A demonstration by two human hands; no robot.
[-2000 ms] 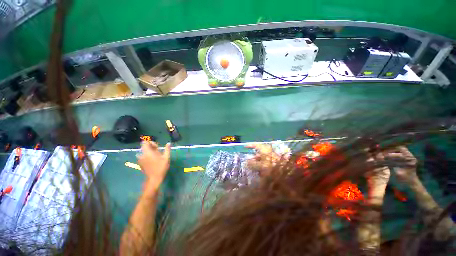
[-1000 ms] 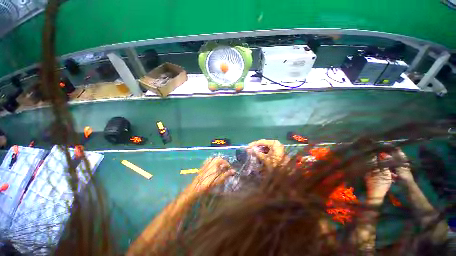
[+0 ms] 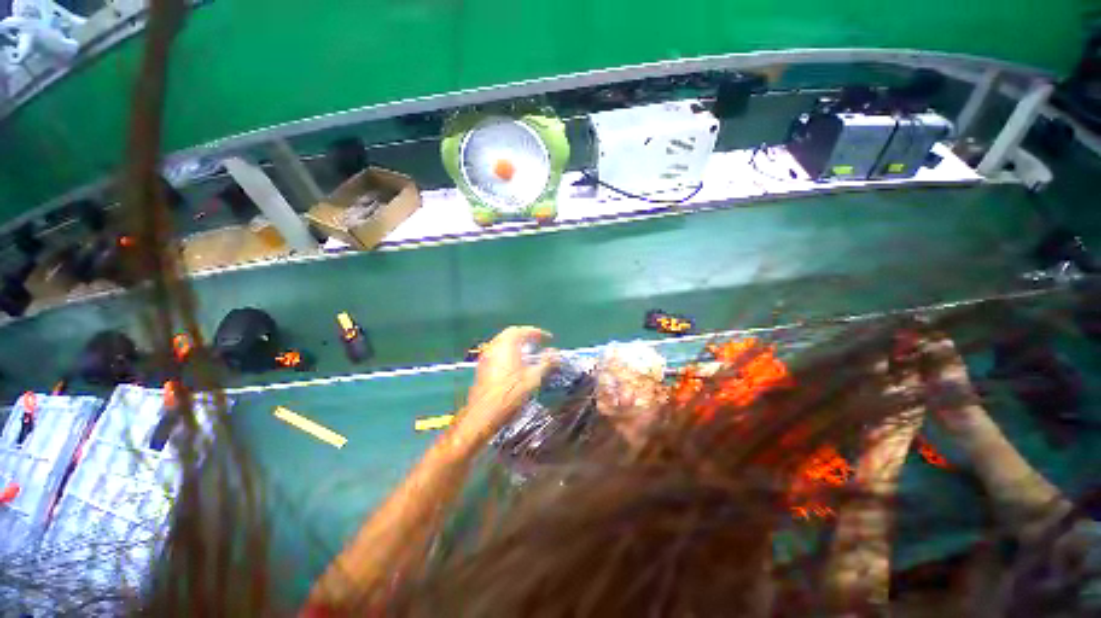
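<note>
My left hand [image 3: 510, 368] is at the pale line along the belt, palm down. Whether its fingers hold anything is hidden. My right hand [image 3: 630, 389] is just right of it, blurred and partly covered by hair; its grip cannot be told. Crinkled clear plastic bags [image 3: 531, 432] with dark parts lie below and between the hands. A black-and-orange label-like part [image 3: 479, 351] lies on the belt, partly hidden by my left hand. Two yellow-orange strips lie on the green surface, one [image 3: 309, 426] farther left, one [image 3: 434, 423] beside my left forearm.
Orange parts [image 3: 737, 377] are heaped right of my right hand. Another person's hands [image 3: 924, 368] work farther right. White trays [image 3: 115, 465] lie at left. The belt [image 3: 580, 284] carries black rounded units [image 3: 248, 339] and another label-like part [image 3: 668, 322]. A green fan [image 3: 505, 169] stands behind.
My left hand first moved from the left to beside my right hand, then slightly up to the belt line. The dark part seen between my hands no longer shows. Belt pieces shifted left in view.
</note>
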